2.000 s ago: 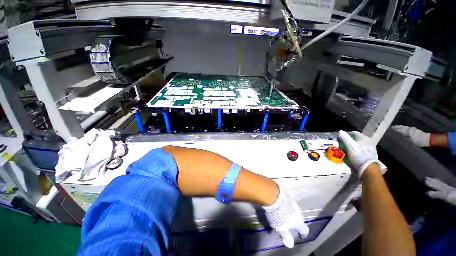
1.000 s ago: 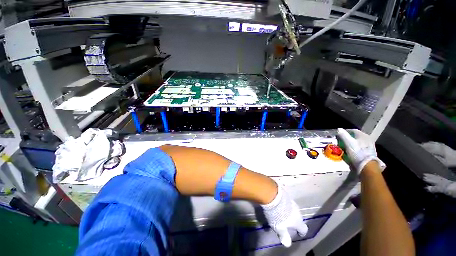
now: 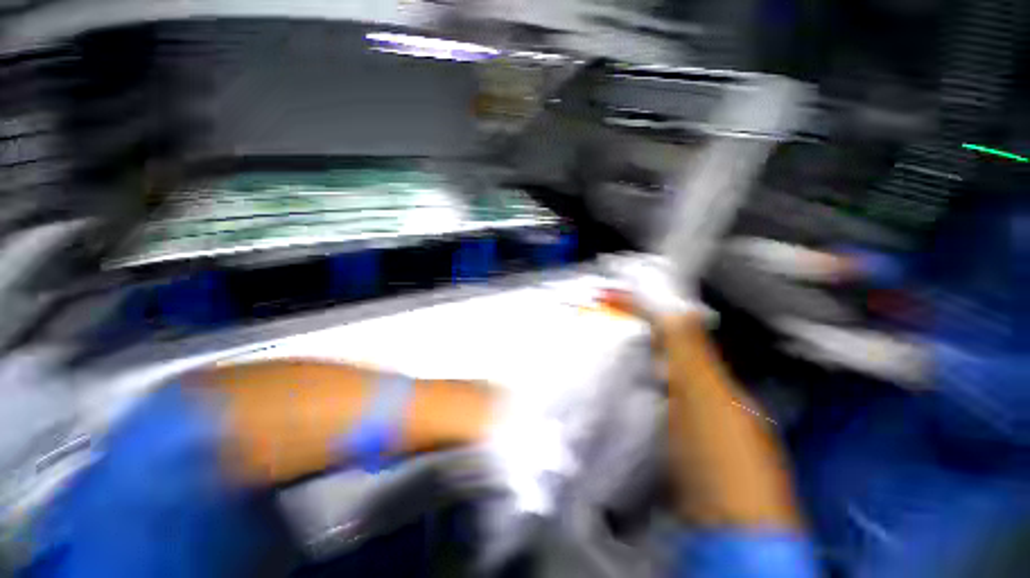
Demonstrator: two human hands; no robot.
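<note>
The frame is strongly blurred. A green circuit board (image 3: 328, 215) lies over blue support posts (image 3: 474, 257) inside the machine. The long white front ledge (image 3: 373, 330) runs below it. My right hand (image 3: 657, 288), in a white glove, is at the ledge's right end, beside the red-orange emergency stop button (image 3: 616, 300). My left hand (image 3: 529, 452), in a white glove, is in front of the ledge. A blue band (image 3: 378, 420) is on my left forearm. Blur hides the fingers of both hands.
A pale frame post (image 3: 717, 186) rises behind my right hand. At the right stands another person in blue (image 3: 960, 373), with gloved hands (image 3: 853, 344) near the machine's side. A whitish blurred shape (image 3: 34, 395) is at the left edge.
The view has swung right, so the board, ledge and post now appear further left. More of the other person shows at the right. Both my hands remain around the ledge's right part.
</note>
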